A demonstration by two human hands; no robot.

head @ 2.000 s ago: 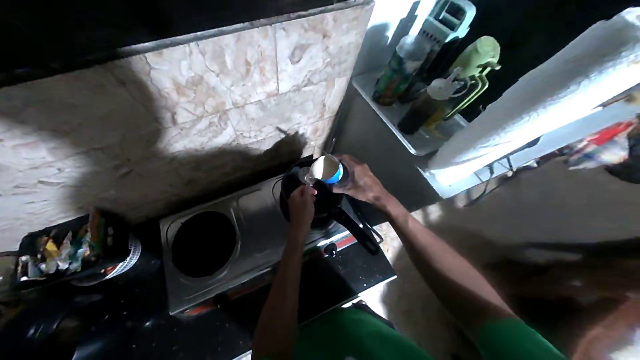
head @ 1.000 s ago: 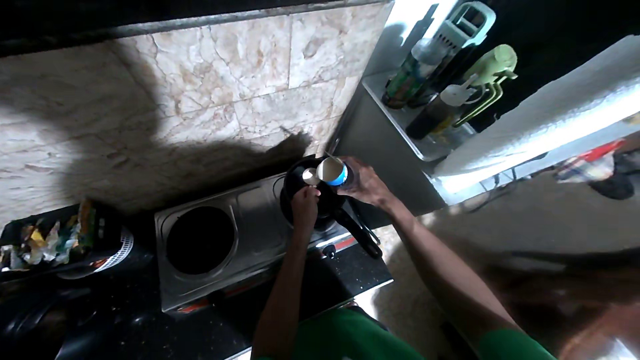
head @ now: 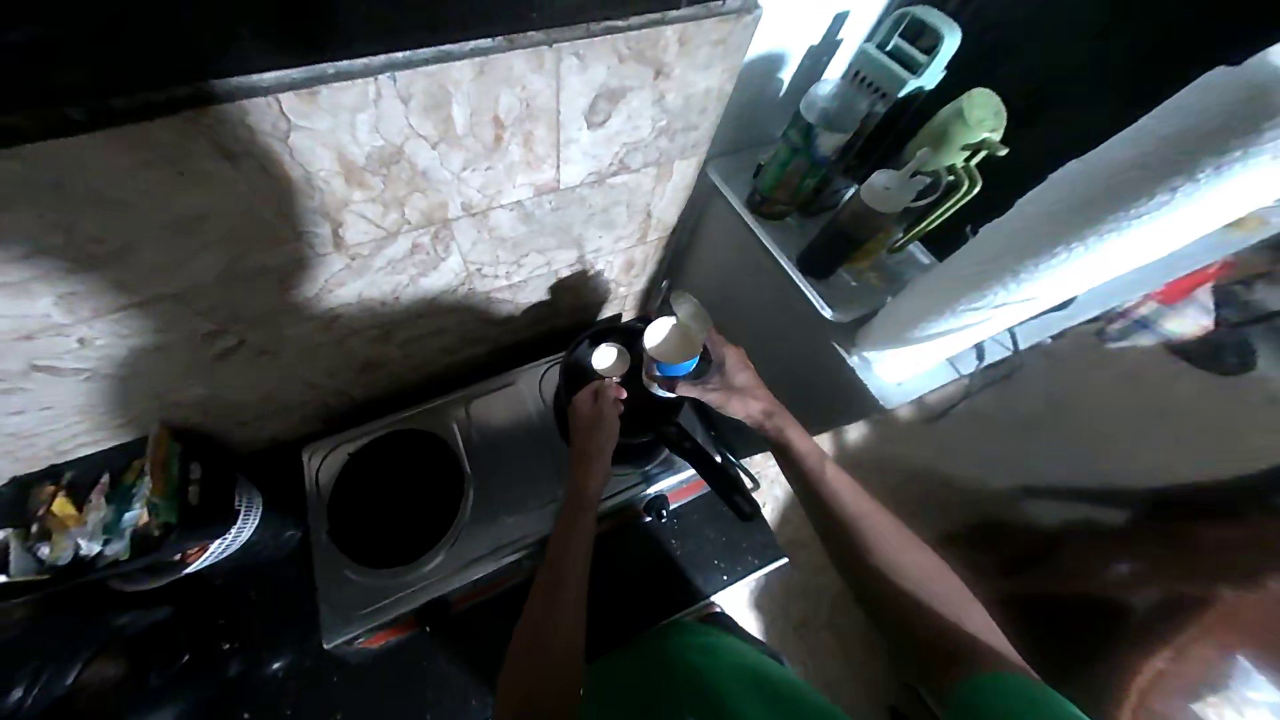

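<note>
My left hand (head: 597,412) grips a small round measuring scoop or spoon (head: 610,360), whose pale bowl is over a dark frying pan (head: 640,415). Just to the right, my right hand (head: 730,380) is closed around a container (head: 672,345) with a white opening and a blue band, tilted above the pan. A translucent lid (head: 690,312) stands up behind its mouth. The pan rests on the right burner of a steel two-burner stove (head: 505,430), its black handle pointing toward the lower right. What lies inside the pan is too dark to tell.
At left sits a black bin with wrappers (head: 95,515) beside a white basket (head: 235,530). The left burner (head: 397,498) is near them. A tray (head: 800,270) with bottles (head: 850,225) and a green pitcher (head: 965,125) stands at upper right. A tiled wall (head: 430,170) rises behind the stove.
The scoop in my left hand now shows apart from the container's mouth, to its left; before, the two were closer together. Both hands remain over the pan.
</note>
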